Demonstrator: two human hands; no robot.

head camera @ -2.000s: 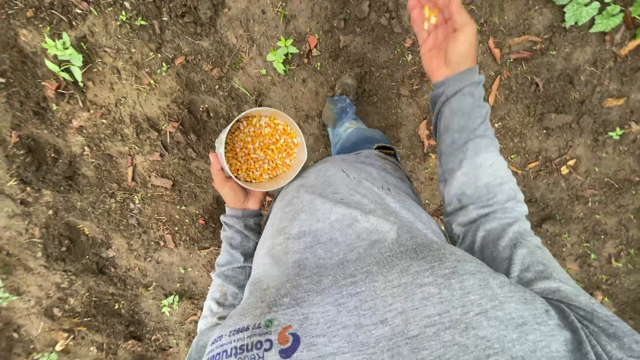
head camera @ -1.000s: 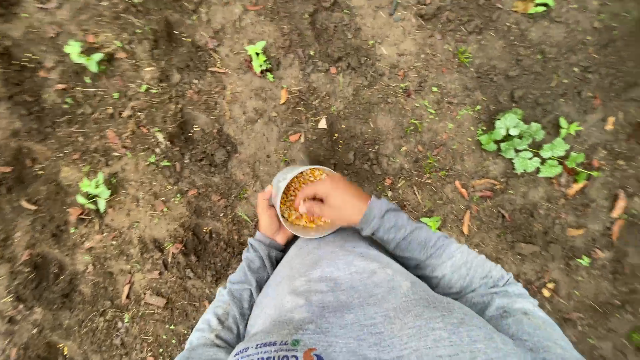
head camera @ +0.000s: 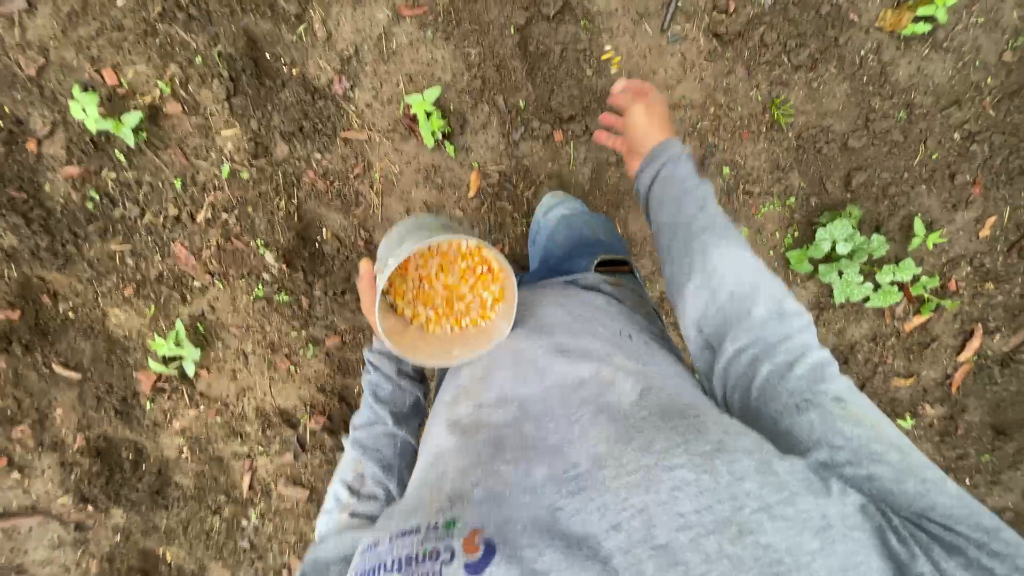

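Note:
My left hand (head camera: pixel 369 296) grips the left side of a pale round container (head camera: pixel 436 348), its opening tilted toward me. Inside lie many yellow and orange corn kernels (head camera: pixel 452 284); most of my left fingers are hidden behind the wall. My right hand (head camera: pixel 638 120) is stretched out ahead over the soil, away from the container, fingers apart and somewhat blurred. Just beyond its fingertips several loose corn kernels (head camera: pixel 611 58) show against the ground; whether they are in the air or on the soil I cannot tell.
Brown soil (head camera: pixel 304 240) with dry leaves surrounds me. Small green seedlings grow at the left (head camera: pixel 174 350), at the upper left (head camera: pixel 104 116) and ahead (head camera: pixel 429 118). A leafy plant (head camera: pixel 852 256) spreads at the right. One leg in blue jeans (head camera: pixel 572 240) shows below the shirt.
My right hand was in the container among the kernels one second ago; it has moved out, forward and to the right. Kernels now show beyond its fingertips. The left hand keeps hold of the container.

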